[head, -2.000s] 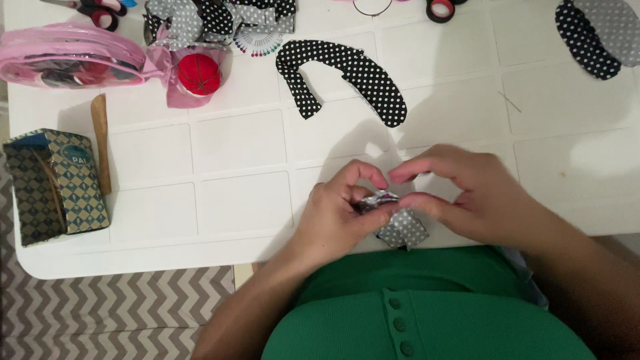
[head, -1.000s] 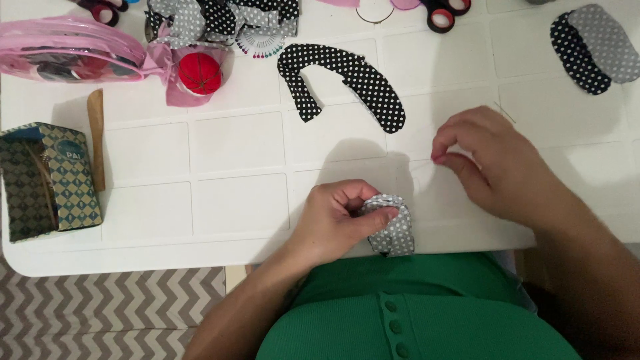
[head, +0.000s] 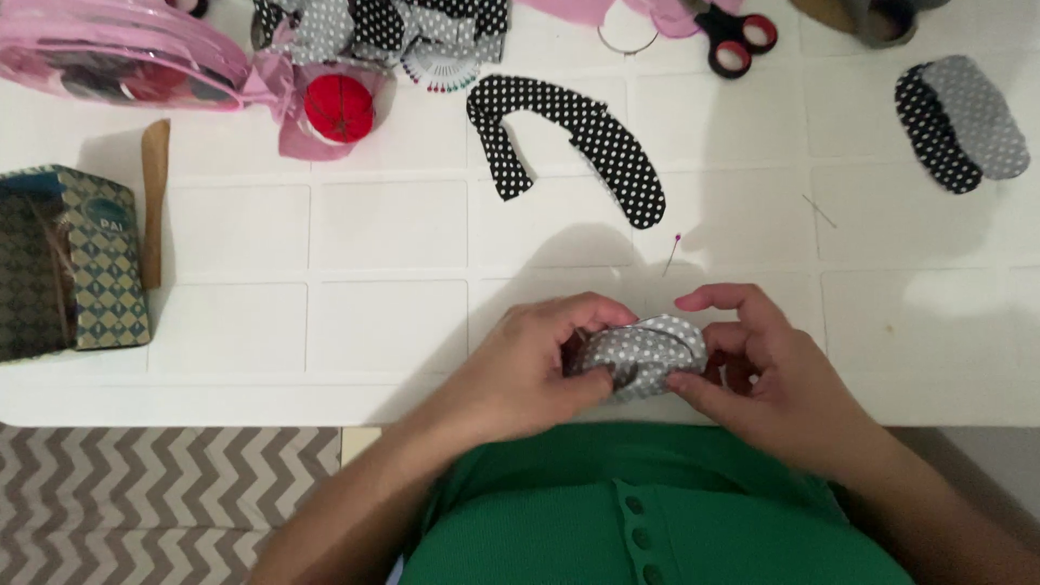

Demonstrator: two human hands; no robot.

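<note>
A grey polka-dot fabric piece (head: 642,353) is held between both hands near the table's front edge. My left hand (head: 552,357) grips its left side, thumb in front and fingers behind. My right hand (head: 751,366) pinches its lower right edge with the thumb, its index finger raised off the cloth. Just beyond them a pin with a pink head (head: 673,253) lies on the white table. A curved black polka-dot fabric strip (head: 569,118) rests farther back.
At left are a patterned box (head: 110,276), a wooden stick (head: 154,203), a red pincushion (head: 339,108) and a pink clear bag (head: 122,57). Behind lie pins in a fan (head: 443,73) and scissors (head: 731,41). To the right are a needle (head: 819,211) and an oval fabric piece (head: 959,122).
My right hand has come back from the right to the grey fabric, which is now spread between both hands. The pink-headed pin now shows on the table beyond them.
</note>
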